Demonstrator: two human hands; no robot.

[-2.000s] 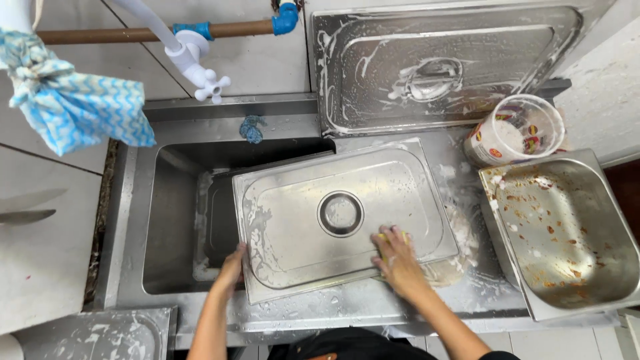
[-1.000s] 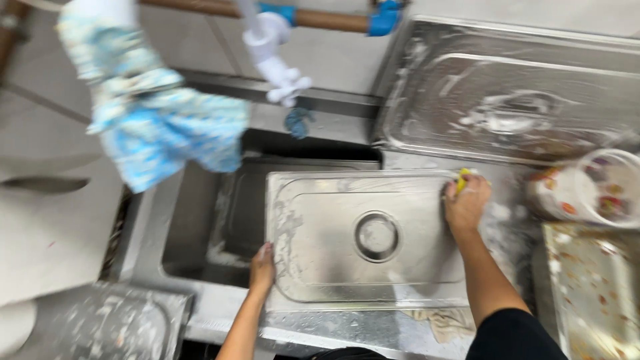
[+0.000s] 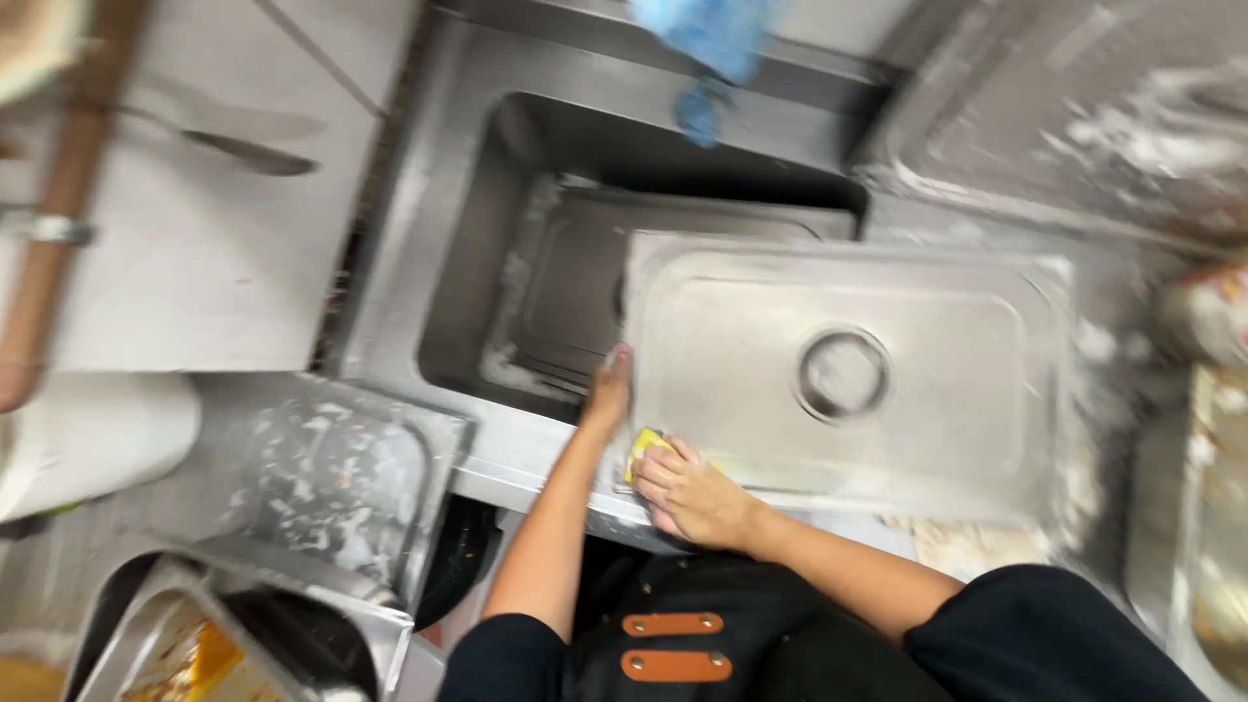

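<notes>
A stainless steel pan lid [image 3: 955, 390] with a round recess lies flat, its left part over the edge of the sink basin [image 3: 468, 292]. My left hand [image 3: 609, 395] grips the lid's left edge. At the lid's near left corner, my right hand [image 3: 692, 492] presses a yellow sponge [image 3: 645, 447] against the metal. Inside the basin rests another metal lid or pan [image 3: 575, 263], partly covered by the lid in front of me. A pale cloth [image 3: 965, 546] shows beneath the lid's near edge.
A soapy metal lid [image 3: 1063, 127] leans at the back right. Beside it at the right edge are a blurred tub [image 3: 1214, 312] and a stained steel pan [image 3: 1209, 517]. A blue cloth [image 3: 707, 34] hangs above the sink. Foamy and food-stained pans [image 3: 331, 468] stand at the lower left.
My right hand with the sponge has moved from the lid's right edge to its near left corner. My left hand stays at the left edge. The view has turned and come closer.
</notes>
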